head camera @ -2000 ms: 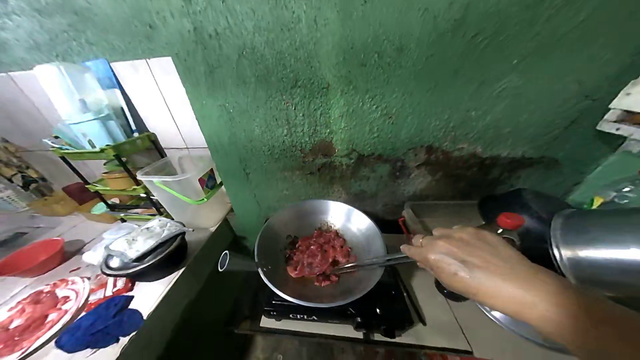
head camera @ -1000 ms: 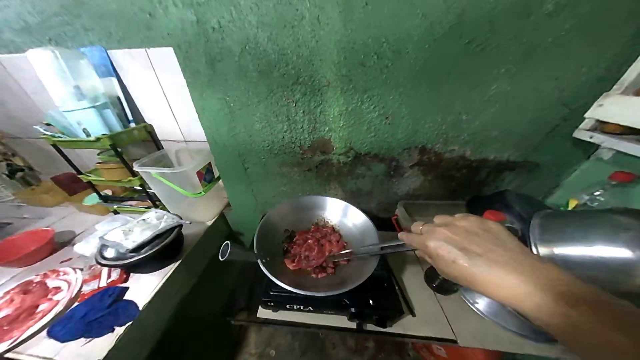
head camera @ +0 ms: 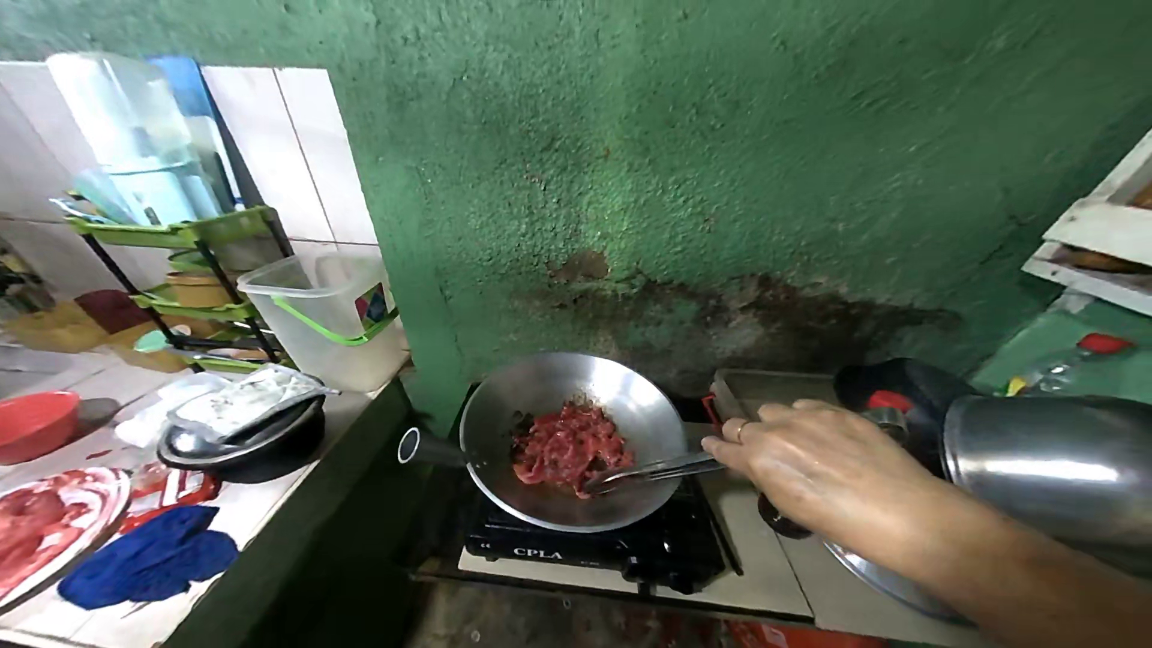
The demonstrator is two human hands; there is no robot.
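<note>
My right hand [head camera: 814,472] comes in from the right, palm down, with its fingers closed around the end of metal tongs [head camera: 666,466]. The tips of the tongs touch a heap of sliced raw-looking red meat [head camera: 571,447] in the middle of a shiny metal wok [head camera: 630,387]. That wok rests on a black portable gas stove [head camera: 576,551], its dark handle [head camera: 432,449] pointing left. My left hand is out of view.
A large metal pot [head camera: 1053,459] stands at the right. On the left tiled counter [head camera: 225,504] are a plate of raw meat [head camera: 45,526], a blue cloth [head camera: 148,556], a black bowl [head camera: 252,450], a red bowl [head camera: 36,426] and a clear plastic bucket [head camera: 328,315]. A green wall [head camera: 630,180] rises behind.
The tongs' tips have shifted within the wok, and the meat lies in a different shape. My right hand has kept its hold on the tongs throughout.
</note>
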